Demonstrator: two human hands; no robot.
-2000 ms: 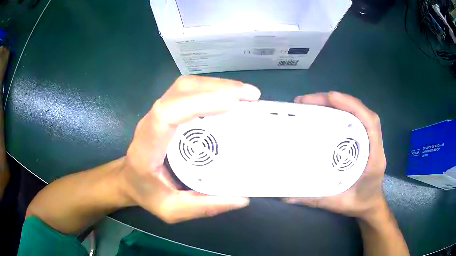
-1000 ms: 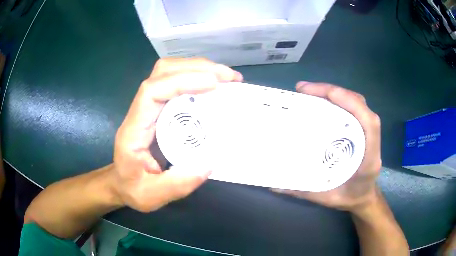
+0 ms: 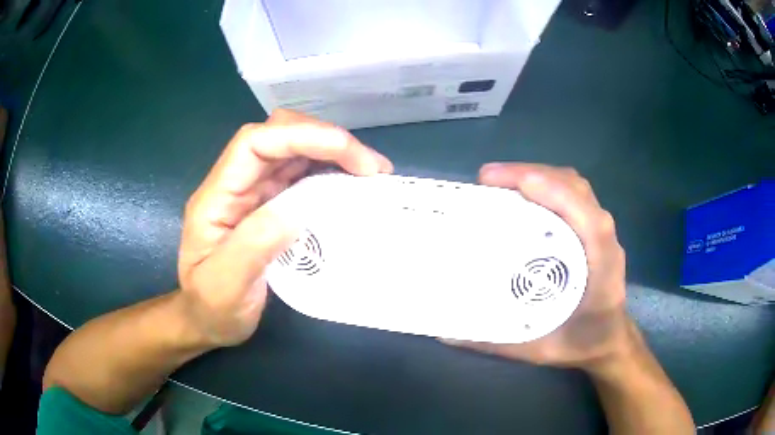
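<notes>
A white oblong appliance [image 3: 416, 263] is held above the table, its flat grille face towards me, with a round set of dark slots near each end. It tilts slightly down to the right. My left hand [image 3: 234, 229] holds its left end, fingers at the top edge and thumb on the face by the left slots. My right hand [image 3: 595, 255] grips its right end, with fingers at the top edge and part of the hand hidden behind it. Just beyond stands an open white retail carton [image 3: 382, 89] with small print, a dark icon and a barcode.
The work is over a dark green, curved-edge table [image 3: 127, 144]. A blue and white carton [image 3: 731, 242] stands at the right. Dark cables and small parts [image 3: 739, 42] lie at the far right. Parts of other people show at the left edge and lower right corner.
The appliance has tilted and shifted left in view. My left thumb has moved from the bottom edge up onto the face. The carton appears further left.
</notes>
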